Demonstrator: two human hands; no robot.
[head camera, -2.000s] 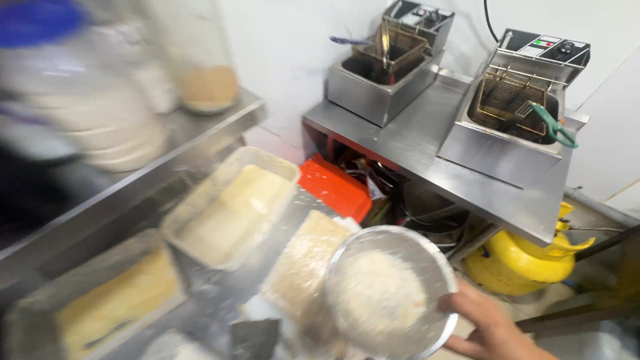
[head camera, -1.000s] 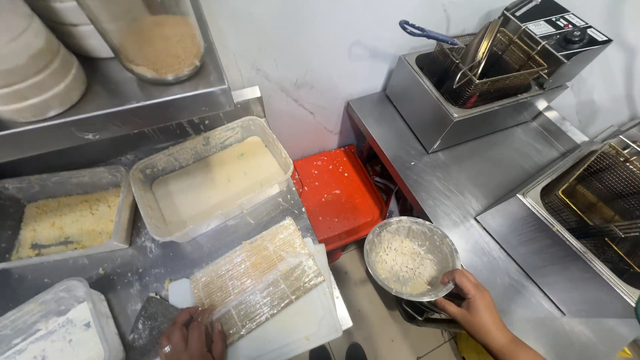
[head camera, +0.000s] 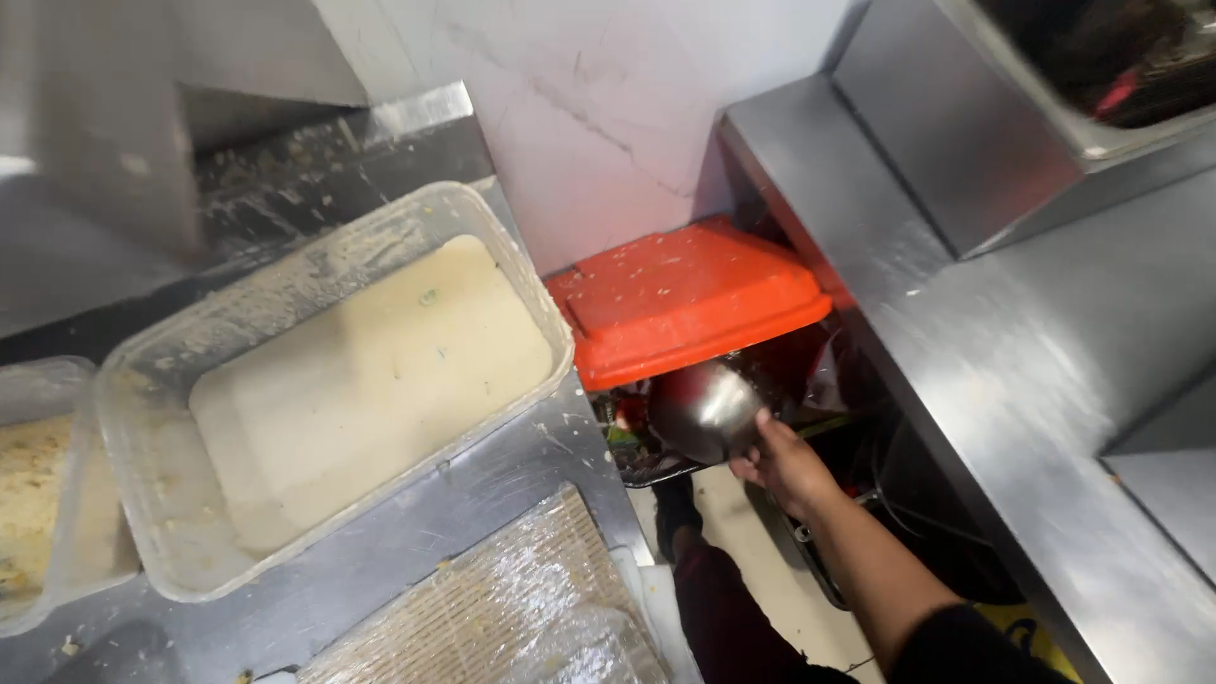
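My right hand (head camera: 781, 464) grips the rim of a metal bowl (head camera: 708, 410). The bowl is tipped, its shiny outer side toward me, over the opening of a bin whose red lid (head camera: 698, 299) is raised at a slant just above it. The bowl's inside is hidden. My left hand is out of view. Left of the bowl stands a plastic tub of pale batter (head camera: 380, 380). Nearer me lies a bamboo rolling mat (head camera: 503, 608) wrapped in clear film.
A tub of yellowish crumbs (head camera: 33, 513) stands at the far left on the steel worktop (head camera: 518, 465). To the right, a steel table (head camera: 1007, 380) carries a deep fryer (head camera: 988, 123). A foot (head camera: 676, 513) shows on the floor below.
My right hand has brought the bowl from beside the steel table to the bin and tipped it. The red lid, lying flatter before, is now tilted up. My left hand has left the view.
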